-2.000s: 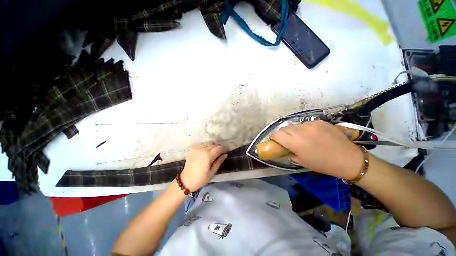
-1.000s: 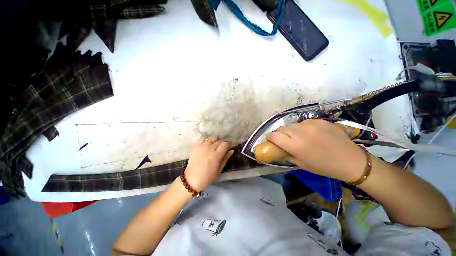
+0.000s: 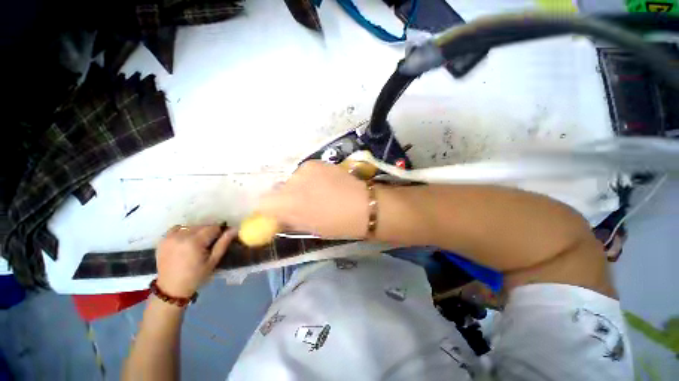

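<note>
A long plaid strip lies along the near table edge. My left hand is on the strip at left of centre, thumb and fingers pinching its upper edge. My right hand is shut on the tan handle of the steam iron, just right of my left hand. The iron's front and sole are mostly hidden by my right hand and forearm. The strip also shows to the right below the iron.
Fanned plaid cut pieces lie at left, with more plaid at the far side. A dark hose and a blurred white tube cross the right. A partly hidden phone and a blue cord lie at the back.
My right hand and the iron have moved left along the strip. My left hand has also moved left. The hose now stretches across the upper right, over part of the phone.
</note>
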